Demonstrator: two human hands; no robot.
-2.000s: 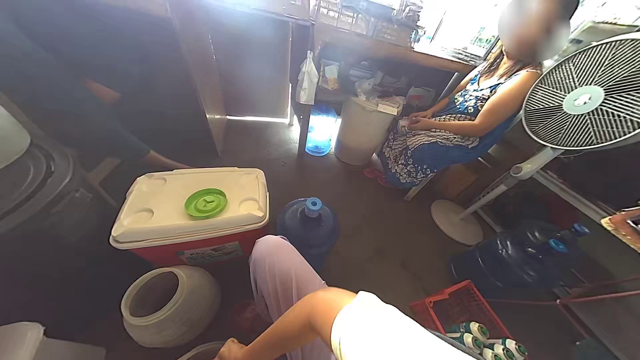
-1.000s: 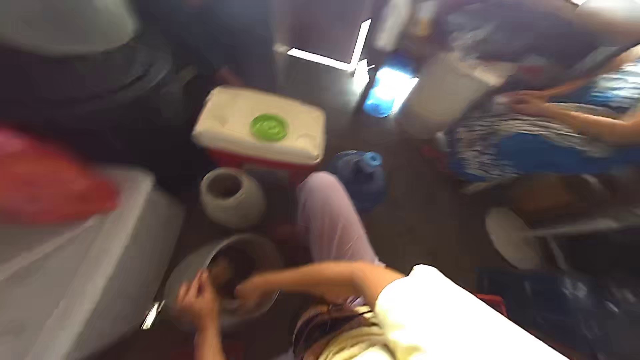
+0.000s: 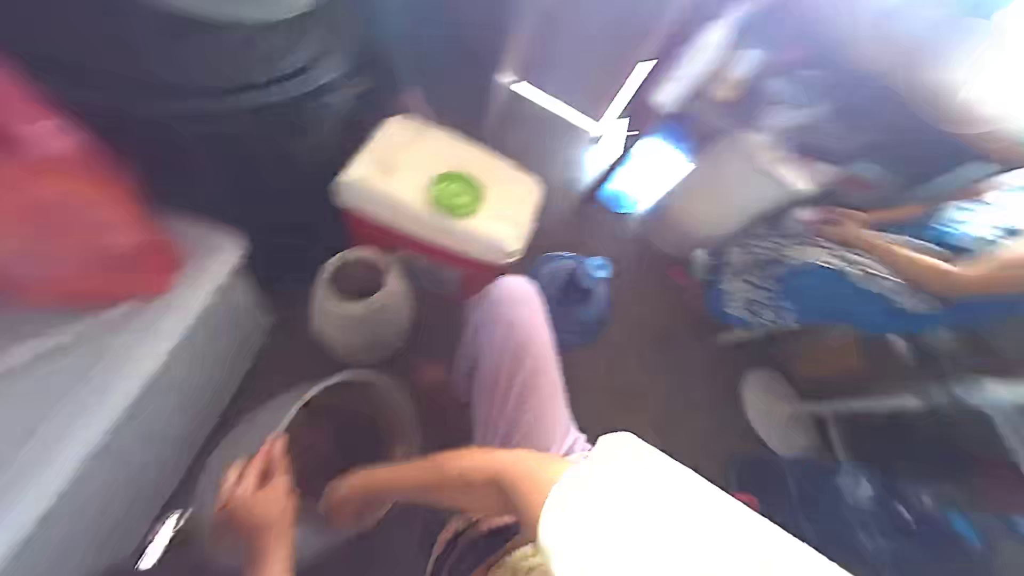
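Observation:
My left hand point(image 3: 258, 488) is raised at the left rim of a wide round pot point(image 3: 404, 400), its fingers bunched; blur hides whether it holds anything. Over the near right part of the same pot is my right hand point(image 3: 352, 496), curled, its fingertips hidden. The inside of the pot looks dark. Just beyond it stands a smaller pale round pot point(image 3: 360, 320) with an open mouth. Behind that is a red cooler point(image 3: 424, 244) with a cream lid and a green round lid point(image 3: 456, 194) lying on top.
A blue water jug point(image 3: 572, 308) stands beside my knee. At left is a white box point(image 3: 160, 400) with a red bag point(image 3: 72, 200) on it. A seated person point(image 3: 920, 264) is at right, near a pale bin point(image 3: 720, 192) and a fan base point(image 3: 778, 412).
The view has swung down and left since two seconds ago. My left hand, not visible then, now shows at the wide pot. My right hand remains at that pot.

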